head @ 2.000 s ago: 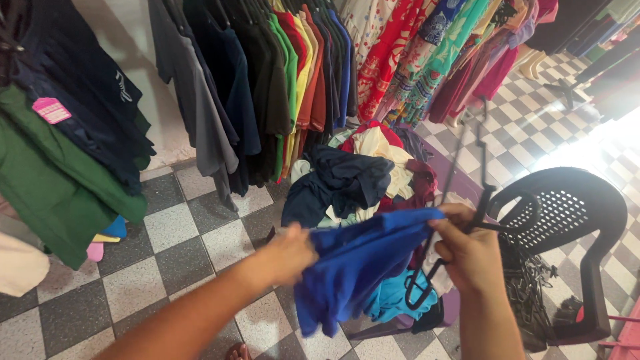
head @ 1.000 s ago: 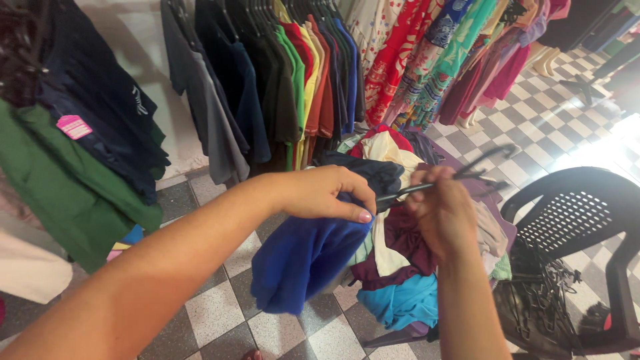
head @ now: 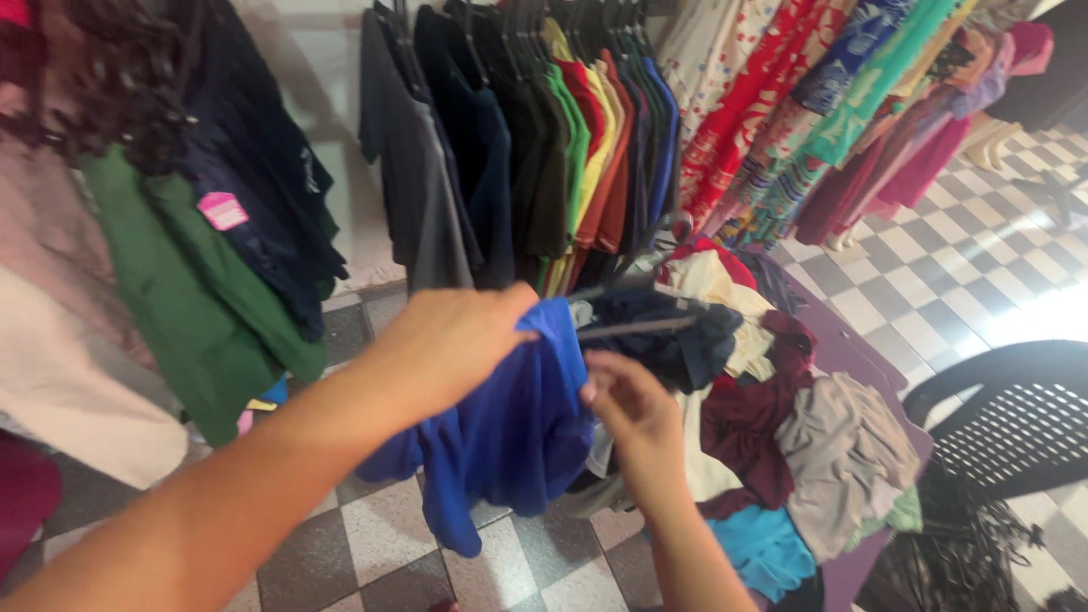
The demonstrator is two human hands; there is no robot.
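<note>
A blue garment (head: pixel 518 416) hangs from my left hand (head: pixel 476 340), whose fingers pinch its upper edge. At the garment's right edge is my right hand (head: pixel 633 399), its fingertips at the fabric; whether they grip it is unclear. A dark clothes hanger (head: pixel 637 327) reaches from the garment's top edge out to the right, its hook up by the hanging clothes. How much of the hanger is inside the garment is hidden by the cloth.
Behind my hands, mixed clothes (head: pixel 748 408) lie heaped on a purple table (head: pixel 858 340). Shirts (head: pixel 527 153) and patterned garments (head: pixel 765 110) hang at the back, with more clothes (head: pixel 178 280) at left. A black perforated chair (head: pixel 1011 425) and a tangle of hangers (head: pixel 960 544) are at right.
The hanger, held by my right hand a second ago, now extends from the blue garment's top edge. My right hand has moved to the garment's right edge.
</note>
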